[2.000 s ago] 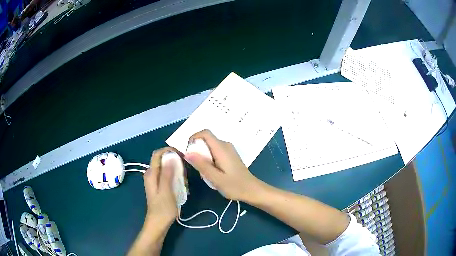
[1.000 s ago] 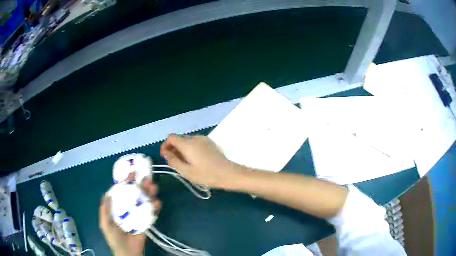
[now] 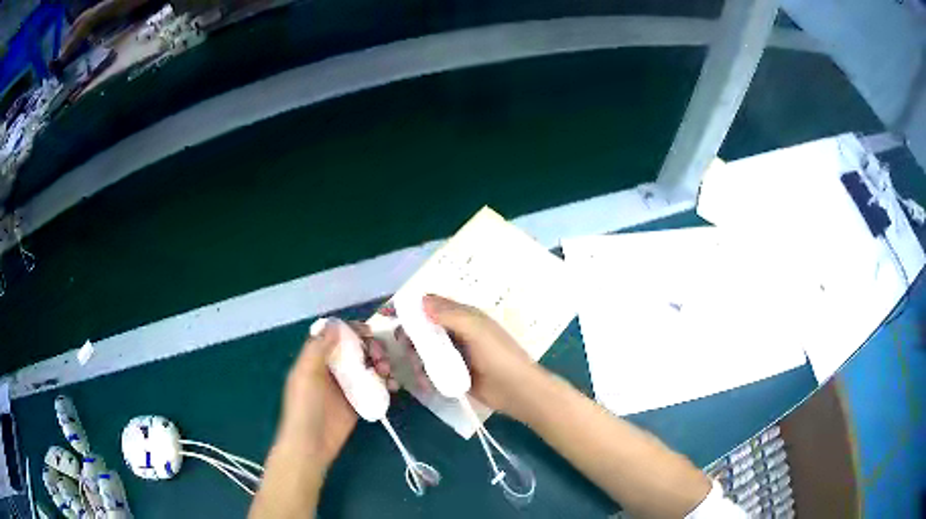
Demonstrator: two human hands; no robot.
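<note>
My left hand (image 3: 323, 380) holds a white elongated unit (image 3: 357, 377), tilted, with a white cord loop hanging from its lower end. My right hand (image 3: 469, 350) holds a second white elongated unit (image 3: 435, 350) with its own cord loop hanging below. The two units are side by side and apart, above the loose paper sheet (image 3: 528, 289). A round white piece (image 3: 152, 447) with blue marks lies on the green bench to the left of my left hand, its cords running right.
Waiting units (image 3: 98, 480) lie at the left bench edge. A pale metal rail (image 3: 244, 305) borders the belt; a small white scrap (image 3: 85, 353) lies on it. Record sheets (image 3: 680, 314) and a dark clip (image 3: 865, 203) are at right. A carton (image 3: 820, 446) holds packed units (image 3: 756, 476) at lower right.
A second ago my left hand held two round pieces and my right hand looked empty. Now each hand holds one elongated unit, and one round piece lies on the bench at left.
</note>
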